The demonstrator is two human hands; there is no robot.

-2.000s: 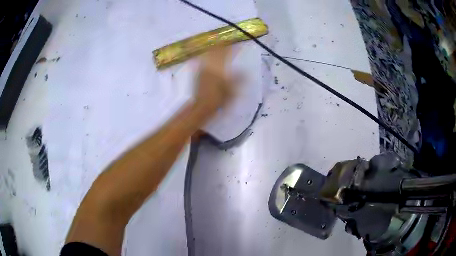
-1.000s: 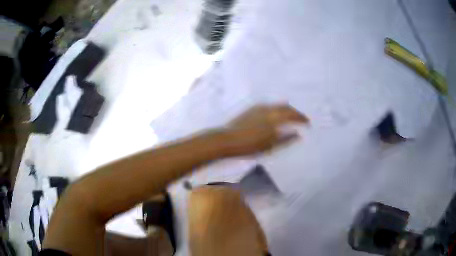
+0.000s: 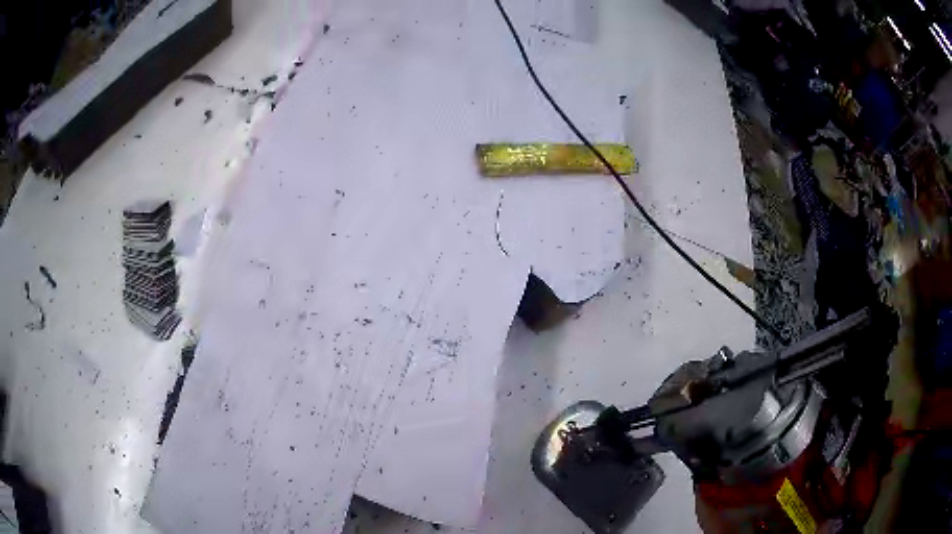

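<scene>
The white paper marker (image 3: 397,313) lies over a stack of dark fabric, with its cut edge curving at the right and dark plies showing under it. A gold-yellow bar (image 3: 553,160) lies on the paper near its top. The cloth cutting machine (image 3: 746,428) is at the lower right, its red body cut off by the picture's edge. Its grey metal base plate (image 3: 595,469) is on the white table, right of the paper. Neither of my hands is in the picture.
A black cord (image 3: 658,222) crosses from the top over the bar towards the machine. A long dark block topped with white (image 3: 125,78) is at the upper left. A fanned dark offcut (image 3: 150,271) lies on the table (image 3: 63,396). Heaped cloth is at the right.
My bare arm and hand, seen reaching over the paper before, are out of the picture. My knee is gone from view too. The view has shifted back to the right, towards the machine.
</scene>
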